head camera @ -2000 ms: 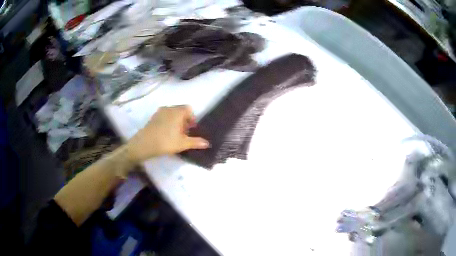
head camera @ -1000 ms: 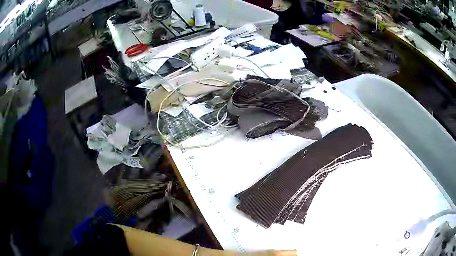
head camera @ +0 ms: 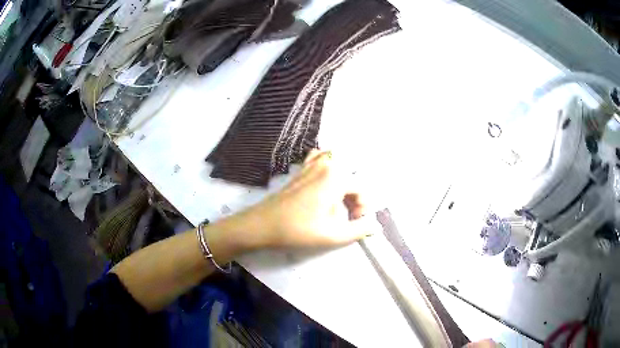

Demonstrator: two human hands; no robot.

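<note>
A narrow dark brown fabric piece [head camera: 423, 280] with a pale band along its left side runs diagonally at the lower right. My left hand [head camera: 309, 207], with a bracelet at the wrist, has its thumb at the upper end of this piece; a brown bit shows between thumb and fingers, blurred by glare. My right hand [head camera: 483, 344] shows only as fingertips at the bottom edge, on the piece's lower end. A fanned stack of ribbed brown cut pieces [head camera: 272, 115] lies beyond my left hand, its pale edges to the right.
The white sewing machine head [head camera: 561, 173] stands at the right, with red-handled snips [head camera: 571, 334] below it. A dark brown heap [head camera: 207, 34] and tangled scraps with pale cord [head camera: 126, 64] lie at the upper left. A pale grey rim [head camera: 523, 30] runs along the far side.
The view has turned down and toward the machine. My left hand, out of view a second ago, is back in the middle. The narrow piece and my right fingertips have come into view.
</note>
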